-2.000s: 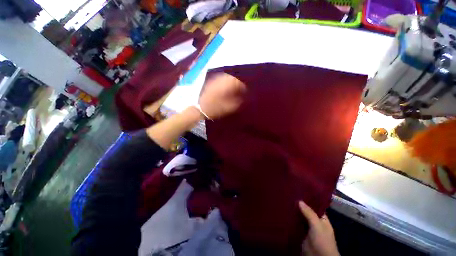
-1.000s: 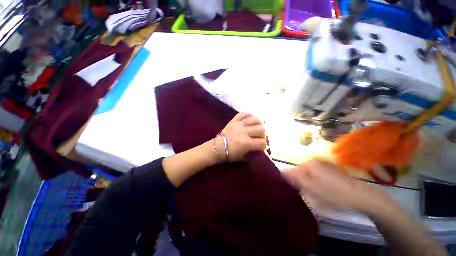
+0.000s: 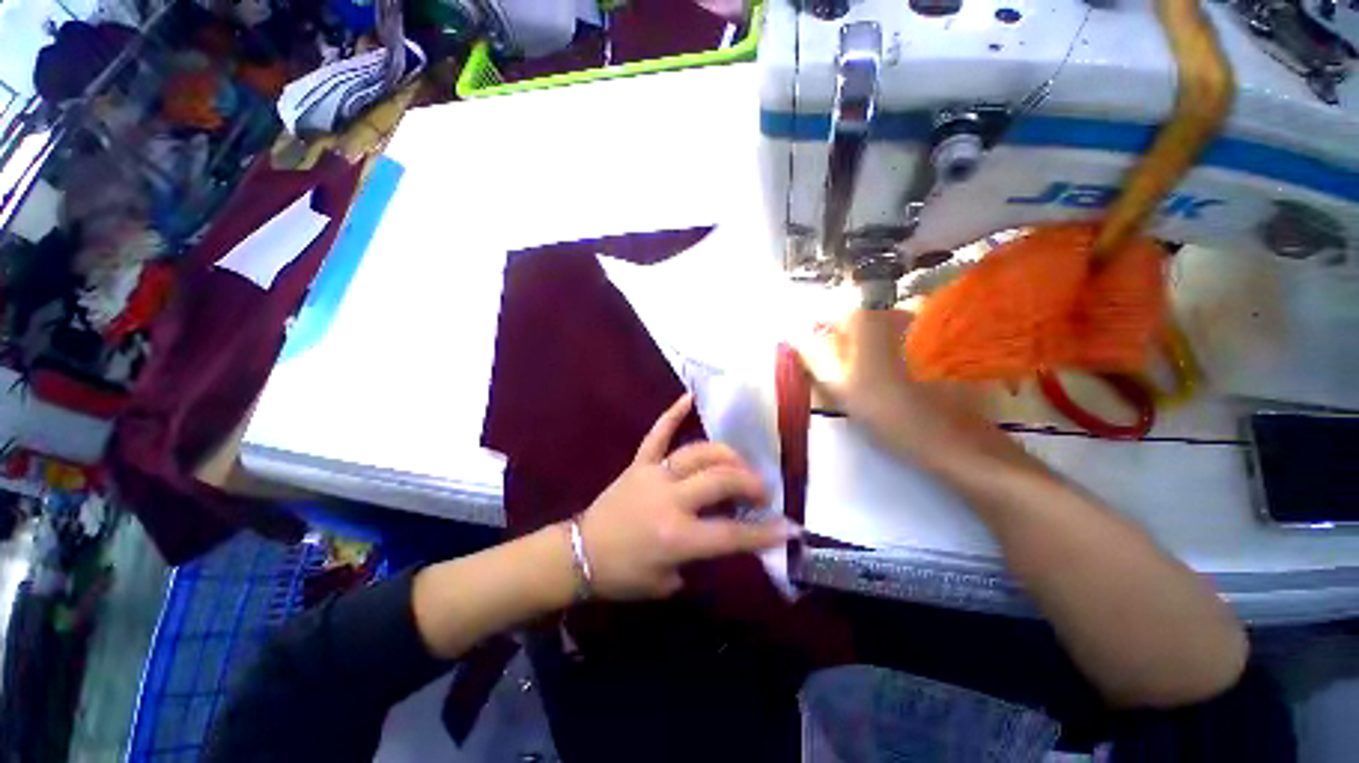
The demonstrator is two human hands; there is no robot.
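A maroon garment panel (image 3: 574,365) lies on the white table and hangs over its front edge. A white or pale piece (image 3: 733,418) lies along its right side, with a narrow maroon strip (image 3: 793,432) beyond it. My left hand (image 3: 671,514) rests on the maroon panel and holds the pale edge between its fingers. My right hand (image 3: 860,350) is blurred and bright under the lamp, just below the presser foot (image 3: 876,277); its fingers and what they touch cannot be made out.
The white sewing machine (image 3: 984,127) stands at the upper right, with an orange tassel (image 3: 1043,306) and yellow-tan band in front. A phone (image 3: 1306,468) lies at the right. A green basket (image 3: 611,75) is at the back; more maroon cloth (image 3: 209,373) hangs at left, above a blue crate (image 3: 224,626).
The view has moved closer to the machine. The panel now lies turned on the table with the pale piece showing. My left hand has moved down to the pale edge; my right hand has moved up under the needle area.
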